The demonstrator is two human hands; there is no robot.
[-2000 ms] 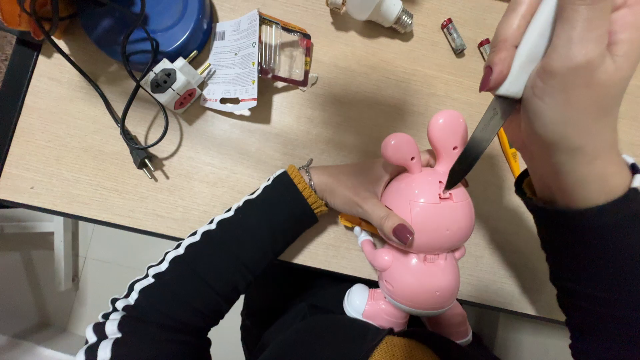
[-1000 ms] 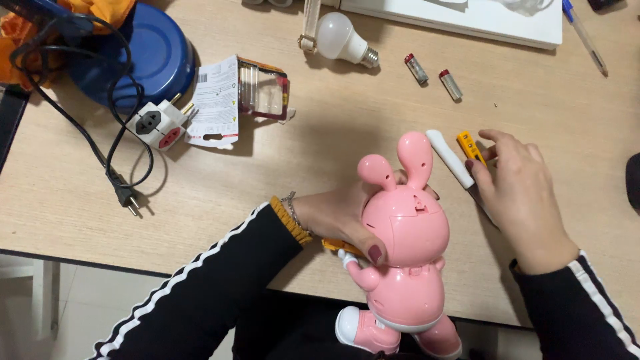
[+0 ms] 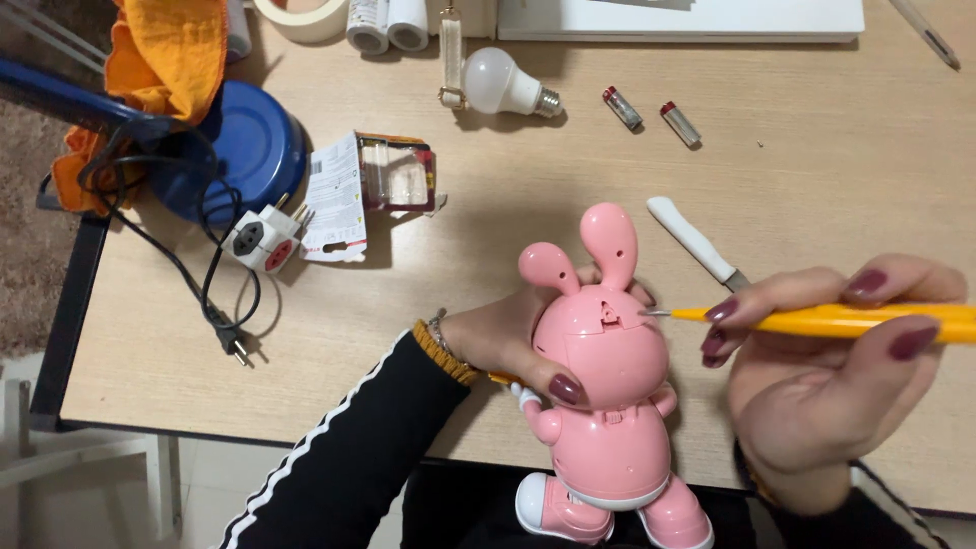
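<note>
My left hand (image 3: 503,335) grips a pink plastic rabbit toy (image 3: 610,450) by its head, thumb on the side, with the other fingers partly hidden behind it. The toy's back faces up, its feet toward my body, and a small slot with a clip shows at the top of the head panel. Between the fingers of my right hand (image 3: 831,374) is a yellow screwdriver (image 3: 839,319), its thin metal tip close to the right side of the toy's head. A white-handled knife (image 3: 690,238) lies on the table, its blade partly hidden behind my right fingers.
Two batteries (image 3: 623,109) and a light bulb (image 3: 503,82) lie beyond the toy. To the left are an opened blister pack (image 3: 335,200), a white plug adapter (image 3: 263,238), a black cord (image 3: 191,278), a blue lamp base (image 3: 263,152) and an orange cloth (image 3: 164,61). A pen (image 3: 926,34) lies far right.
My right hand held the knife at the toy's head, then was at the table beside the knife and the yellow tool. Now it holds the yellow screwdriver raised; the knife lies down. My left hand keeps its grip.
</note>
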